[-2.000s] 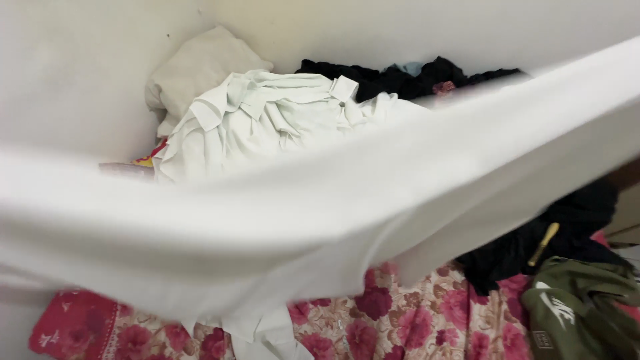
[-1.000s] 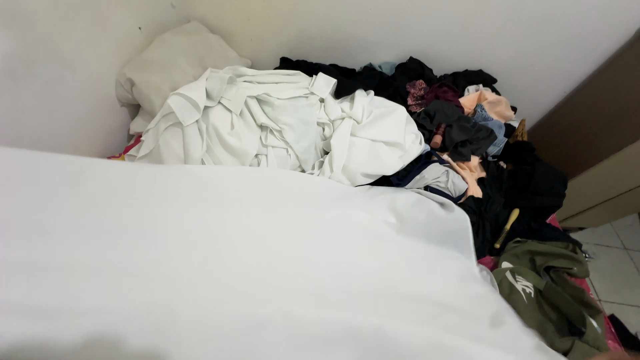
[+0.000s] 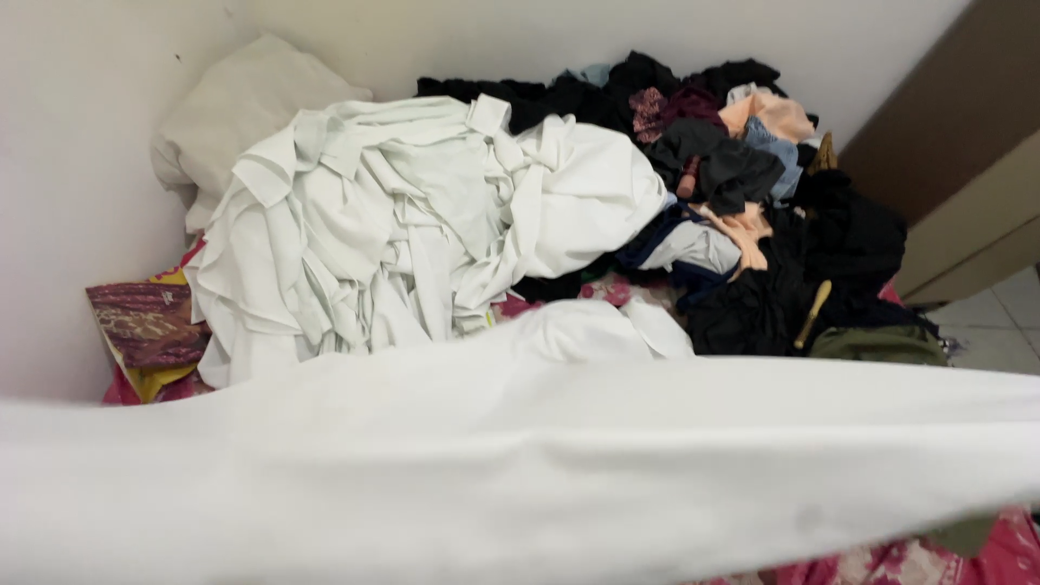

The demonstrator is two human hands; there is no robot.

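A large white cloth (image 3: 520, 463) stretches across the whole lower part of the head view, close to the camera and partly blurred. Neither my left hand nor my right hand shows in the frame. Behind the stretched cloth lies a heap of crumpled white fabric (image 3: 349, 219), with a rounded white bundle (image 3: 589, 199) at its right side. Part of the floral cover (image 3: 861, 565) shows beneath the cloth at the lower right.
An off-white cushion-like bundle (image 3: 252, 106) leans in the wall corner. Dark and peach clothes (image 3: 764, 118) are piled at right, with a yellowish handle (image 3: 813, 314) and olive garment (image 3: 881, 345). A printed packet (image 3: 150, 325) lies left; a brown cabinet (image 3: 959, 122) stands right.
The stretched white cloth, which a second ago covered the lower left and centre, now spans the full width as a band. It covers much of the olive garment seen at right before.
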